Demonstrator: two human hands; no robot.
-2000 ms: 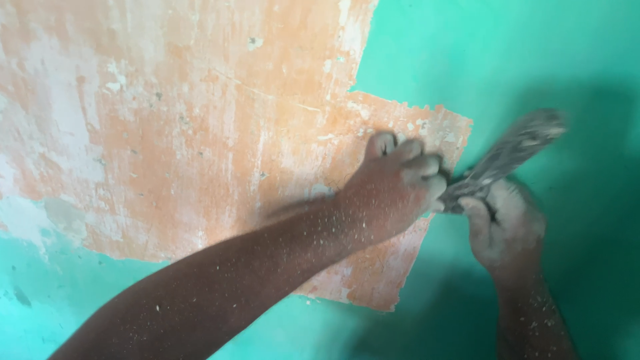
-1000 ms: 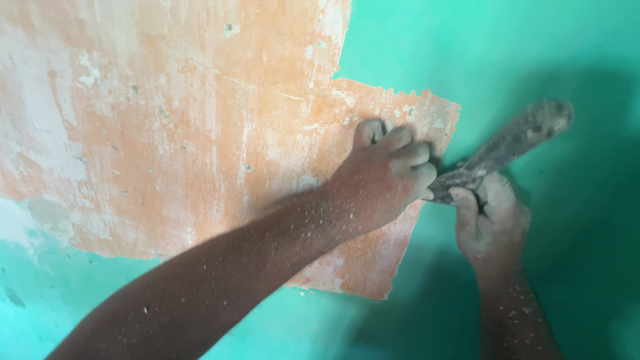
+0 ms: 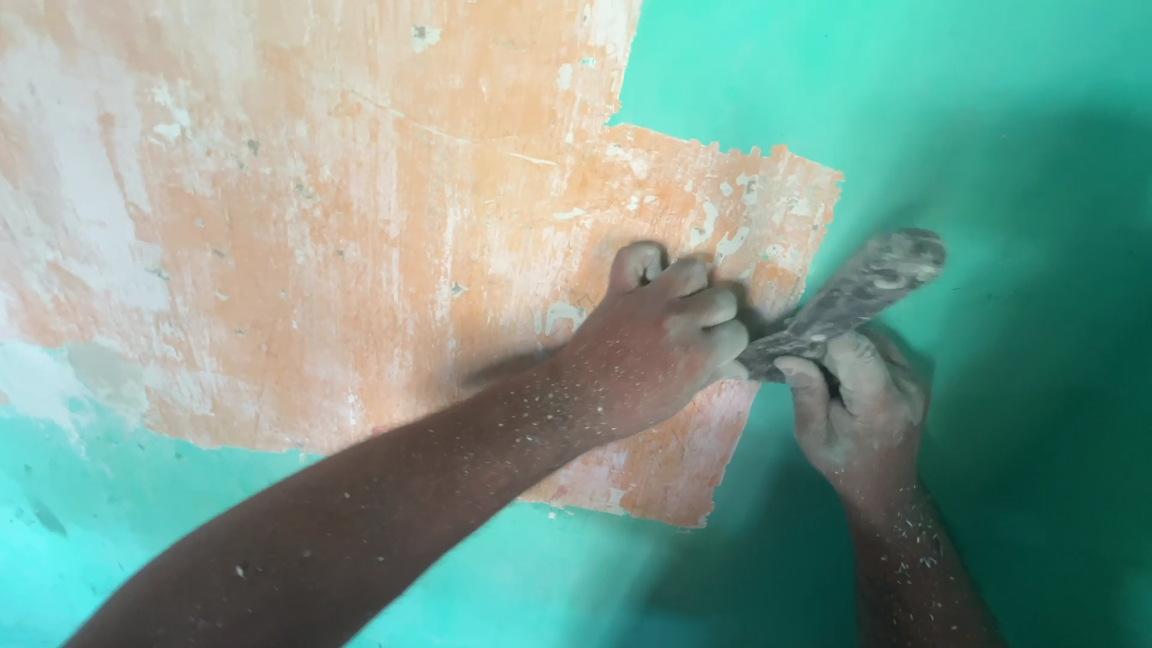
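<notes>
A scraper with a worn, dust-covered handle lies against the wall at the right edge of the bare orange patch, its handle slanting up to the right. My right hand grips it near its lower end, between thumb and fingers. My left hand is curled over the orange patch with its fingertips at the scraper's lower left end; the blade is hidden behind that hand. Pale dust and flakes cling to both hands and forearms.
Green paint covers the wall above, right of and below the scraped orange and whitish surface. The patch has a jagged edge, small pits and pale streaks. Dark shadows fall at the right.
</notes>
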